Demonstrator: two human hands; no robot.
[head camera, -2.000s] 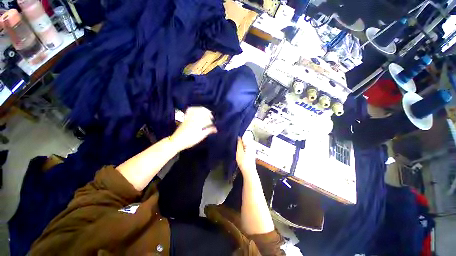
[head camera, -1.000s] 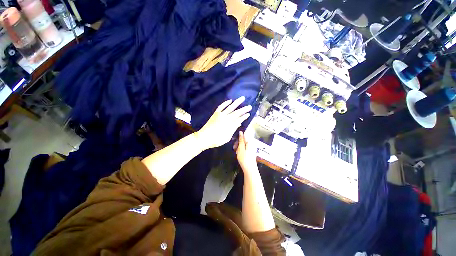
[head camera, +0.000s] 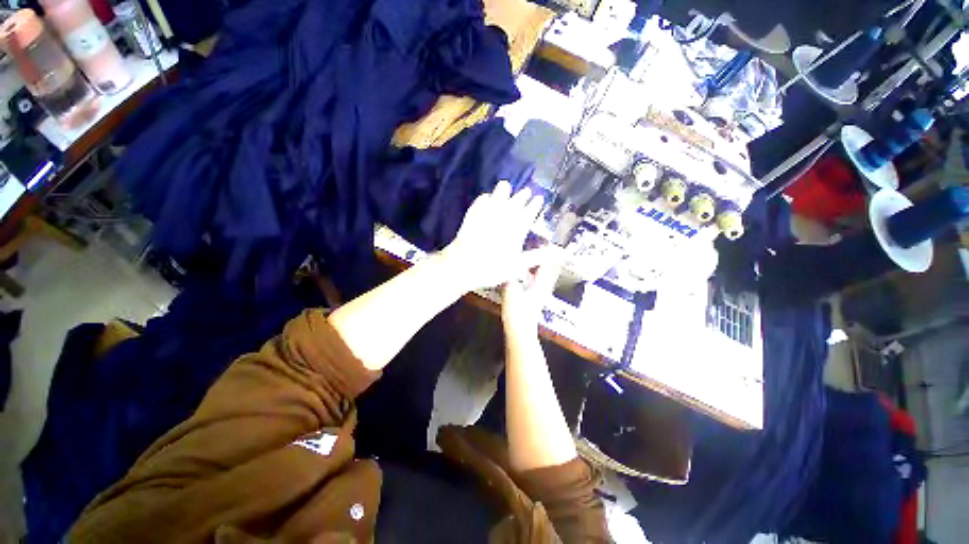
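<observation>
The navy garment piece (head camera: 452, 175) lies bunched on the table just left of the needle area. My left hand (head camera: 491, 236) lies over its near edge, fingertips on the cloth close to the needle. My right hand (head camera: 529, 285) is beside and below it at the table's front edge, its fingers close together; what they hold is hidden or too bright to tell. The white overlock machine (head camera: 664, 197) stands right of my hands. The grey fabric plate (head camera: 540, 149) shows bare beside the needle.
A large navy pile (head camera: 319, 117) lies left of the machine, over a tan board (head camera: 441, 122). The white table (head camera: 680, 361) has a dark strip (head camera: 634, 338) and an open tray (head camera: 635, 436) below. Thread cones (head camera: 940, 218) stand far right. Bottles (head camera: 48, 64) stand upper left.
My left hand has moved right and towards the needle, now close above my right hand. The garment piece has drawn back from the fabric plate, which is now uncovered. My right hand has moved slightly.
</observation>
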